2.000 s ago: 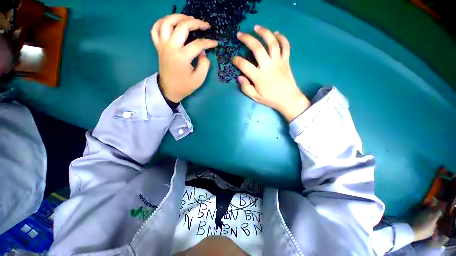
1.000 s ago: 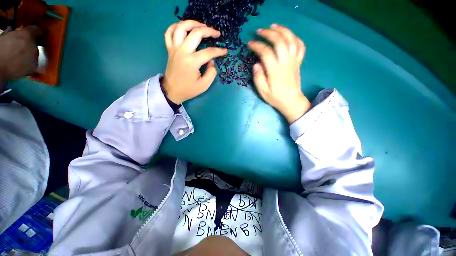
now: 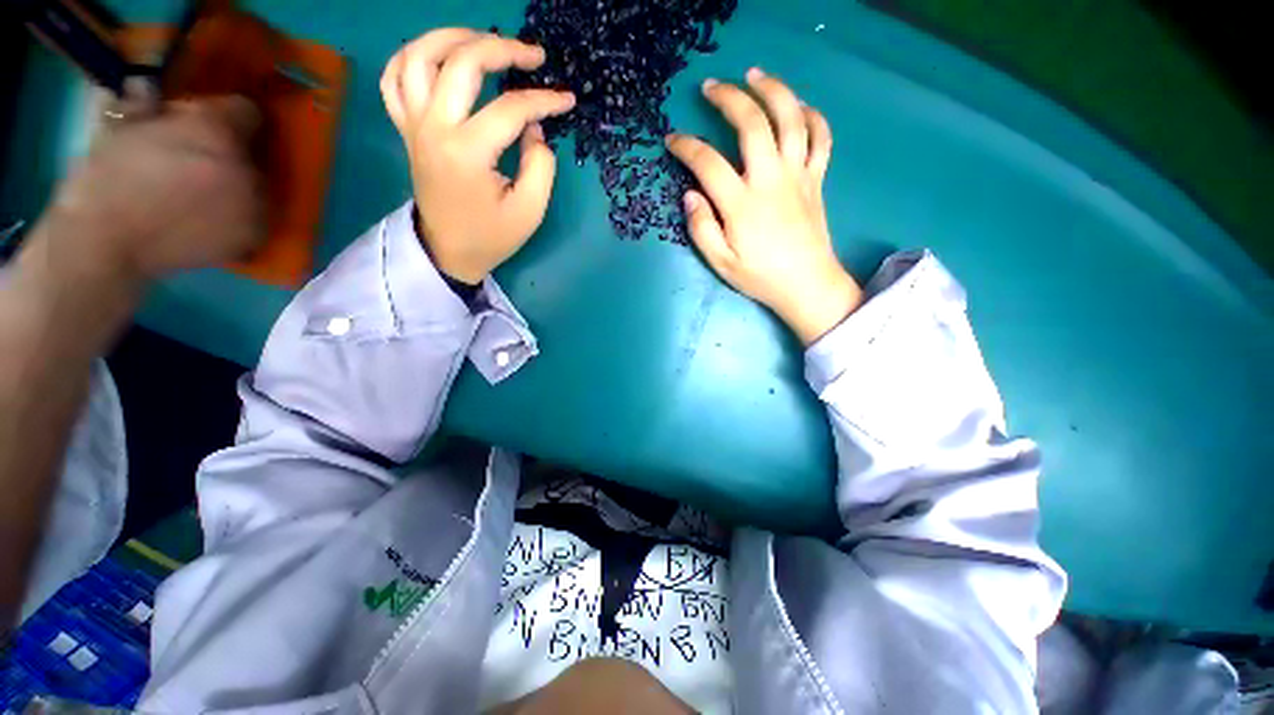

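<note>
A loose heap of tiny black parts (image 3: 615, 70) lies on the teal-green surface (image 3: 950, 279) at the top centre, thinning out towards me. My left hand (image 3: 475, 147) is at the heap's left edge, fingers spread and curved, with the fingertips near the outer parts. My right hand (image 3: 769, 203) is at the heap's lower right, fingers apart, index fingertip by the thin end of the heap. I see no part held in either hand, though the undersides of the fingers are hidden.
At the left, another person's blurred hand (image 3: 175, 182) is over an orange-brown fixture (image 3: 301, 154) that carries dark arms. Blue patterned items (image 3: 84, 643) are low at the left. A grey sleeve (image 3: 1139, 677) shows at the lower right. A dark green strip (image 3: 1118, 98) runs along the upper right.
My left hand has moved left, off the heap's middle. My right hand has shifted slightly left and its fingers have spread. The left fixture has come closer, with the other person's hand over it.
</note>
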